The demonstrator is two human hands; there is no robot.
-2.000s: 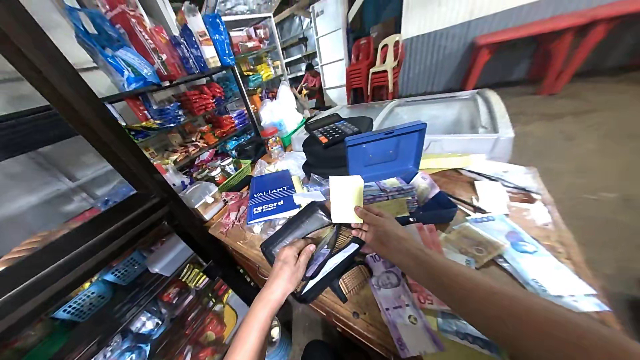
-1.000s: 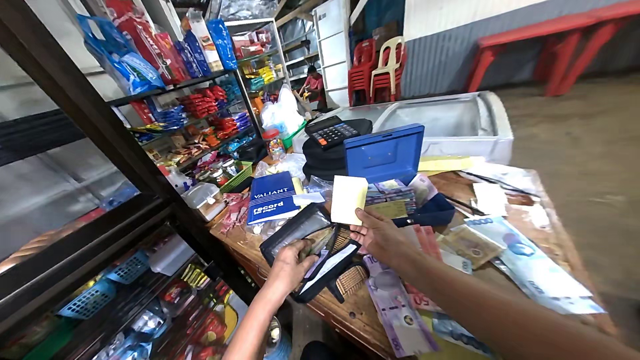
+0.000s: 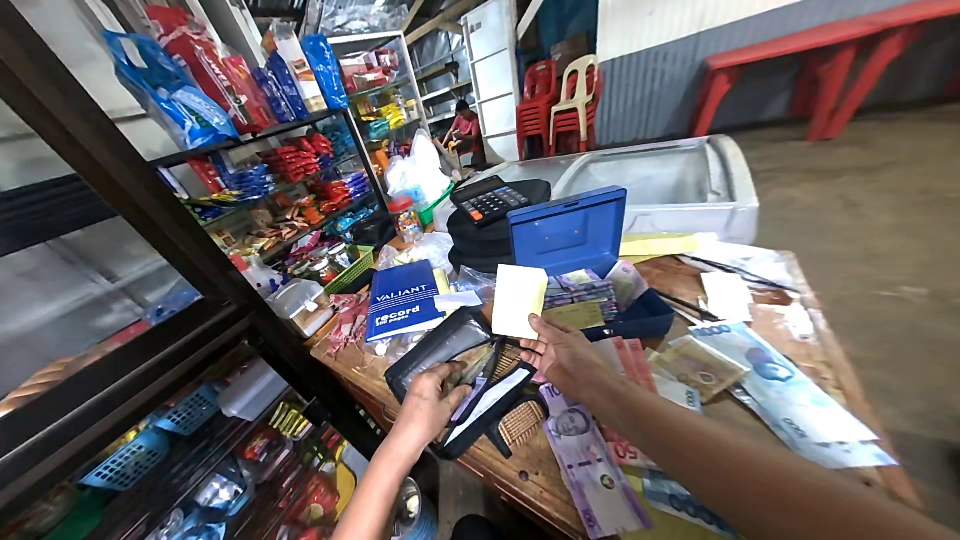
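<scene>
My left hand [image 3: 435,394] grips an open black wallet [image 3: 427,349] at the near edge of the wooden table, its fingers at the pocket where folded banknotes [image 3: 474,360] show. Just right of it, my right hand [image 3: 559,352] pinches a pale yellow slip of paper [image 3: 519,301] by its lower corner, upright in front of an open blue metal cash box [image 3: 568,232]. Bundled banknotes [image 3: 581,292] fill part of the box. Purple banknotes [image 3: 592,465] lie below my right forearm, and blue banknotes [image 3: 780,382] are spread at the right.
A blue record book [image 3: 405,300] lies behind the wallet. Beyond it are a calculator [image 3: 491,201] on a black bag and a jar with a red lid [image 3: 405,219]. A glass-topped chest freezer [image 3: 675,184] stands behind the table, stocked shelves at left. A person [image 3: 465,131] sits in the background.
The yellow slip, low and upright two seconds ago, tilts a little differently now, still in my right hand. My left hand stays on the wallet.
</scene>
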